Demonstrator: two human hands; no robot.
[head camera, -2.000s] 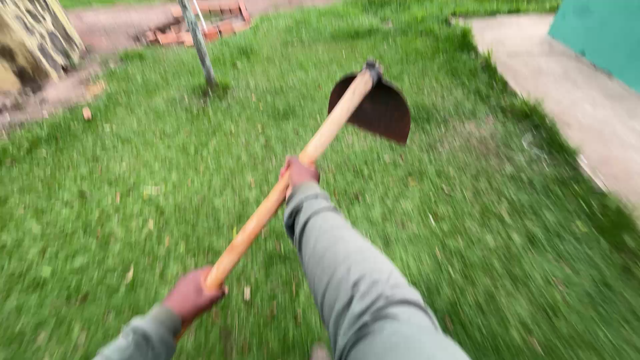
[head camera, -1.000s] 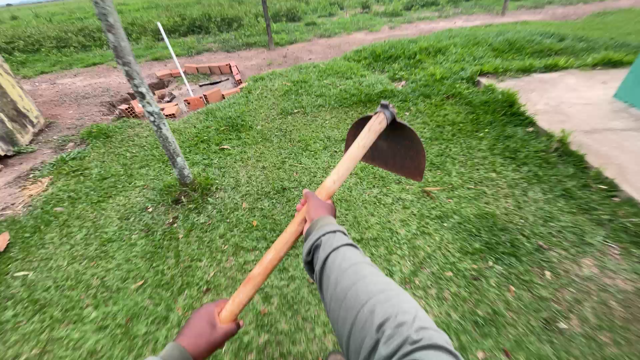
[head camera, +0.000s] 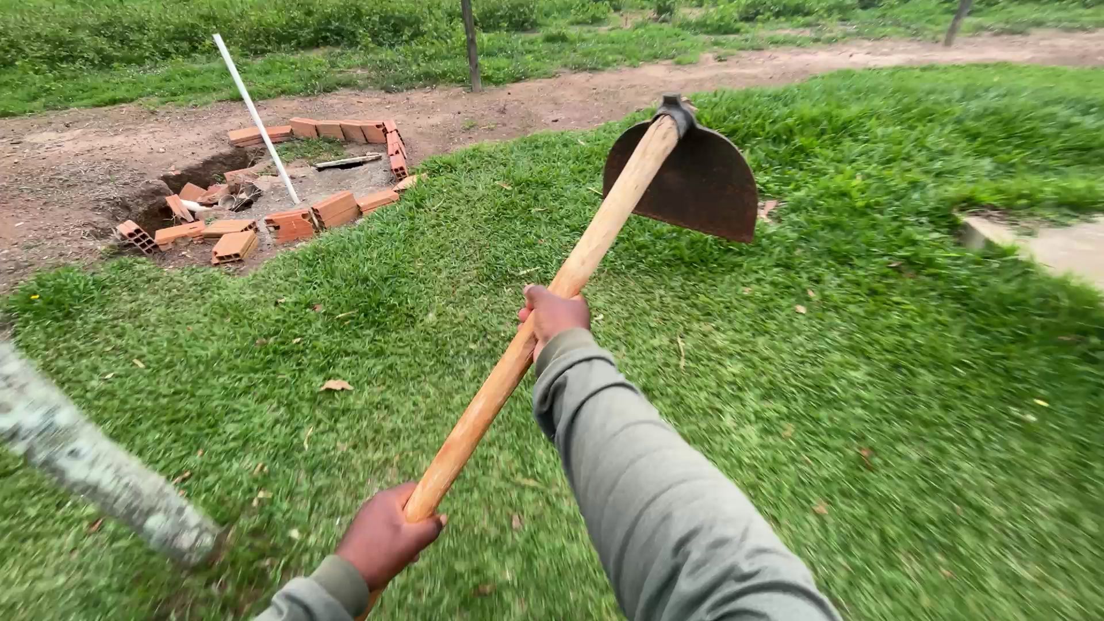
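A hoe with a pale wooden handle (head camera: 483, 405) slants from the bottom centre up to the right, held above the grass. Its dark, rusty half-round blade (head camera: 694, 181) is joined to the handle's top by a metal collar (head camera: 674, 110). My left hand (head camera: 388, 533) grips the handle near its lower end. Around the middle of the handle my right hand (head camera: 554, 317) is closed, with that arm reaching up from the lower right. Both arms wear grey-green long sleeves. The blade touches nothing.
Hollow clay bricks (head camera: 336, 210) border a dug pit at the upper left, where a white pole (head camera: 257, 121) stands tilted. A pale tree trunk (head camera: 95, 457) rises at the left. A dirt path (head camera: 552, 103) crosses behind, and a concrete slab edge (head camera: 1035, 246) lies at the right.
The view has moved forward over the grass, so the brick-lined pit and trunk appear nearer. Both hands keep hold of the hoe, which stays raised.
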